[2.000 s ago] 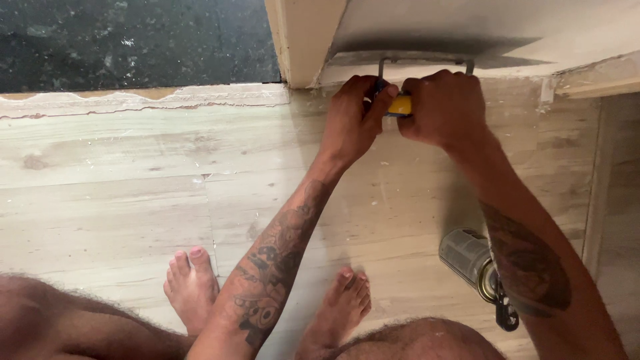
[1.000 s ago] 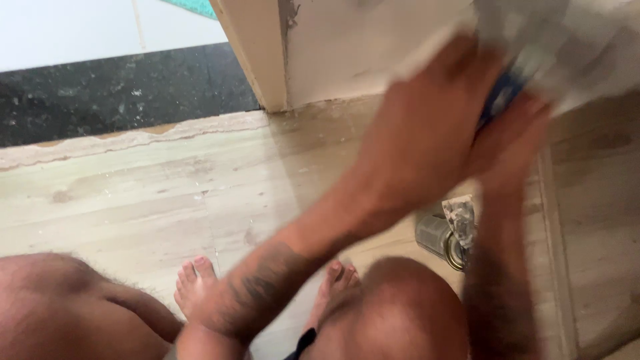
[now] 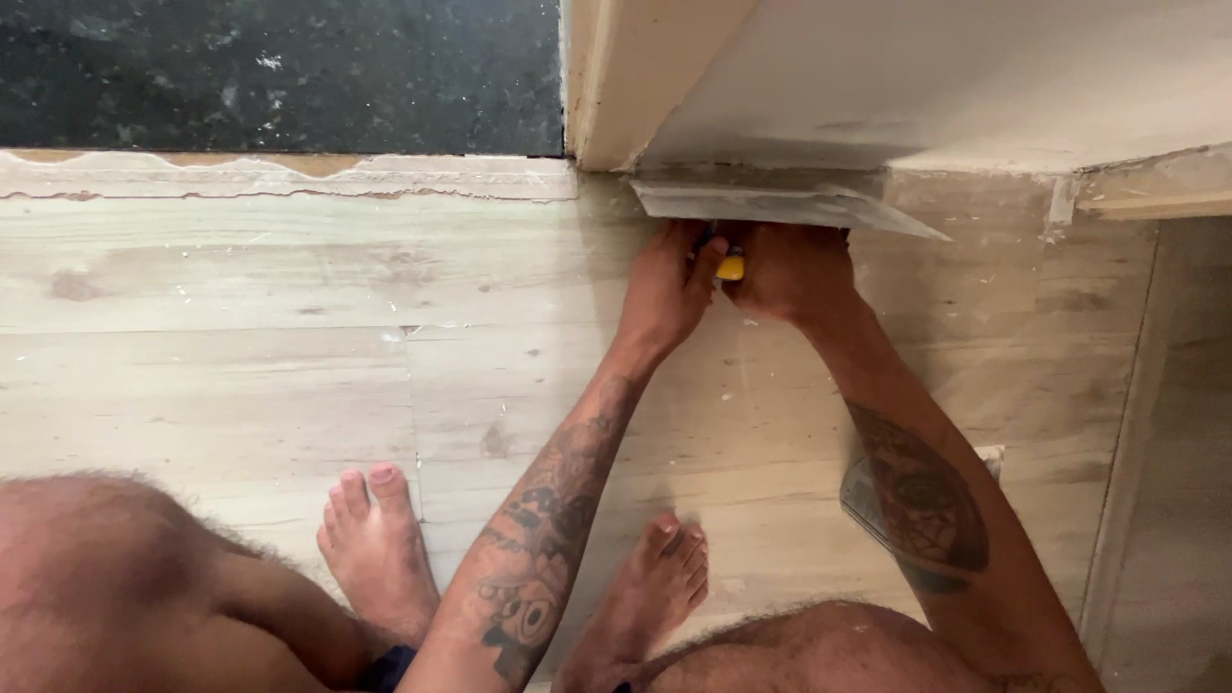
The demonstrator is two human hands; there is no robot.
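My right hand (image 3: 794, 269) is closed around the handle of a wide plastering trowel, whose yellow handle end (image 3: 731, 269) shows between my hands. My left hand (image 3: 674, 279) grips the same tool beside it, with the thumb against the handle. The trowel's broad metal blade (image 3: 789, 205) lies just beyond my fingers, low at the foot of the white wall (image 3: 924, 87), between the door frame and the corner. Most of the handle is hidden by my hands.
A door frame (image 3: 645, 77) stands left of the wall, beside a dark speckled stone slab (image 3: 289, 77) with a rough plaster edge (image 3: 462, 178). Wood-look flooring (image 3: 241, 385) lies below. A metal can (image 3: 866, 500) is partly behind my right forearm, near my bare feet (image 3: 375, 539).
Both hands and the trowel have come down from higher up and to the right, back to the foot of the wall. The view has shifted too.
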